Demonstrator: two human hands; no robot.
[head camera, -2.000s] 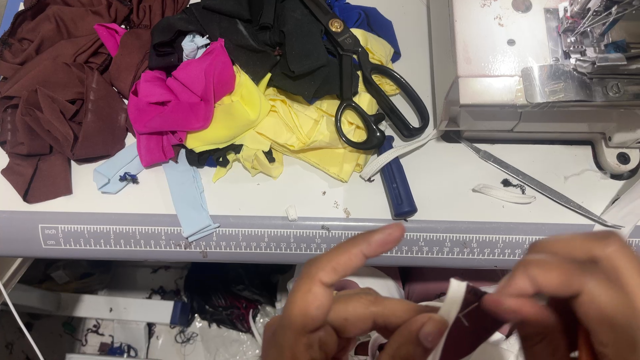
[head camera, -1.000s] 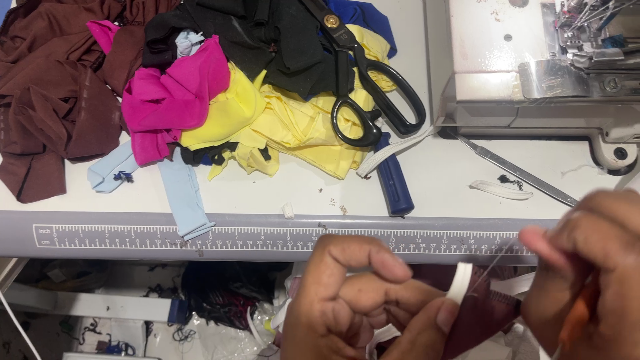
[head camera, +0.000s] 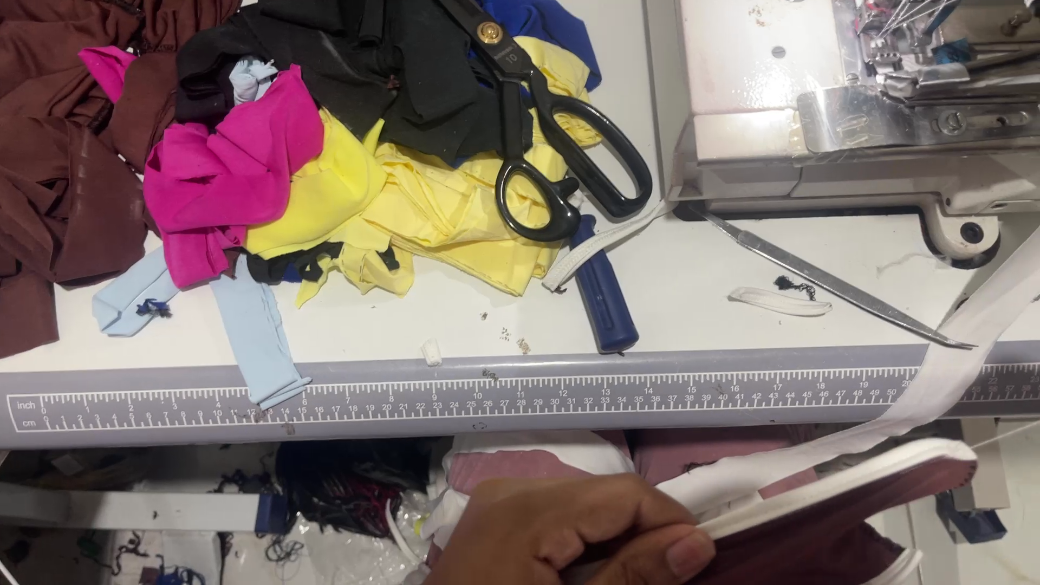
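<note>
My left hand (head camera: 569, 528) pinches maroon fabric (head camera: 780, 540) by its white bound edge, between thumb and fingers, below the table edge. A white strip (head camera: 902, 406) runs from near that hand up over the ruler edge to the right. A thin thread leads off right from the tip of the binding. My right hand is out of view. Metal tweezers (head camera: 837, 276) lie on the table beside a short white strip piece (head camera: 780, 302). Large black-handled scissors (head camera: 532, 122) rest on black and yellow fabric scraps (head camera: 455, 211), near a dark blue handle (head camera: 605, 292) of a tool.
A sewing machine (head camera: 764, 106) stands at the top right. Brown cloth (head camera: 73, 179), magenta cloth (head camera: 231, 171) and pale blue strips (head camera: 256, 337) lie at the left. A printed ruler (head camera: 504, 398) follows the table's front edge. Below it are dark cloth and a white bar (head camera: 130, 509).
My right hand, near the maroon fabric a second ago, has left the view. The fabric's bound edge now extends to the right from my left hand, and the white strip shows across the ruler.
</note>
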